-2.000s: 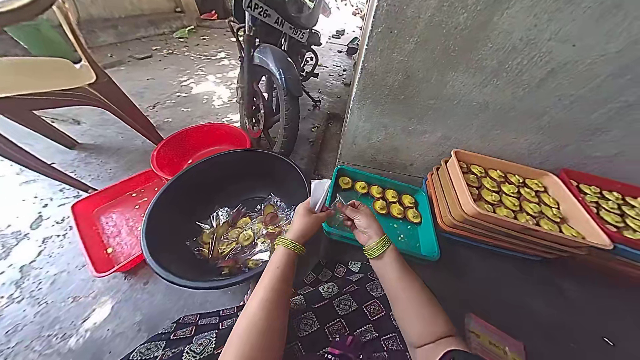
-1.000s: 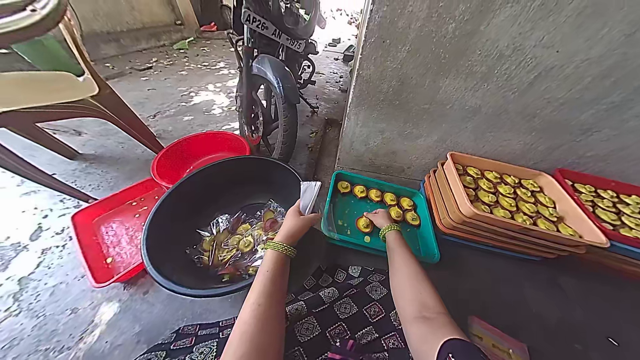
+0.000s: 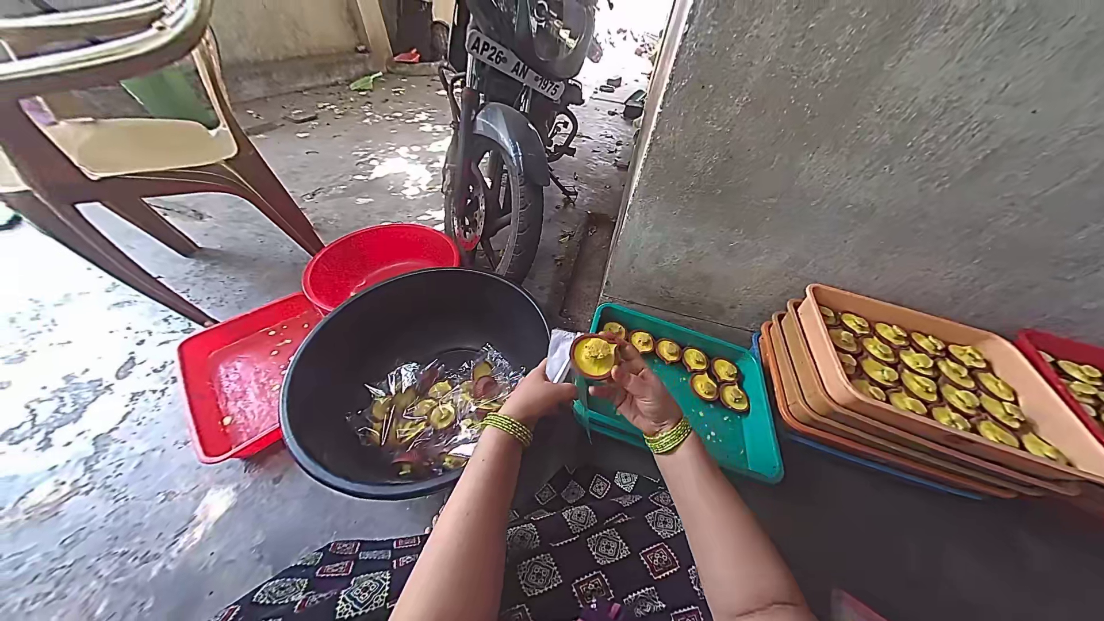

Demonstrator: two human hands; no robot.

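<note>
My right hand [image 3: 640, 398] holds up a small round clay cup with yellow filling [image 3: 595, 355] by its edge. Close on its left, my left hand [image 3: 536, 395] grips a stack of clear plastic bags [image 3: 561, 354], partly hidden by the fingers. Behind the right hand lies a teal tray [image 3: 759, 448] with several more filled cups [image 3: 695, 360] in rows. To the left stands a large black tub [image 3: 323, 371] with many cups wrapped in clear plastic [image 3: 427, 410] at its bottom.
Stacked orange trays [image 3: 949, 435] of filled cups stand at the right, beside a red tray [image 3: 1035, 341]. A red tray [image 3: 246, 379] and a red basin [image 3: 379, 246] adjoin the tub. Behind are a plastic chair [image 3: 138, 147], a motorcycle [image 3: 509, 147] and a wall [image 3: 845, 155].
My right hand was down at a cup in the teal tray one second ago; now it is raised beside the bags with a cup in its fingers. My left hand still holds the bags.
</note>
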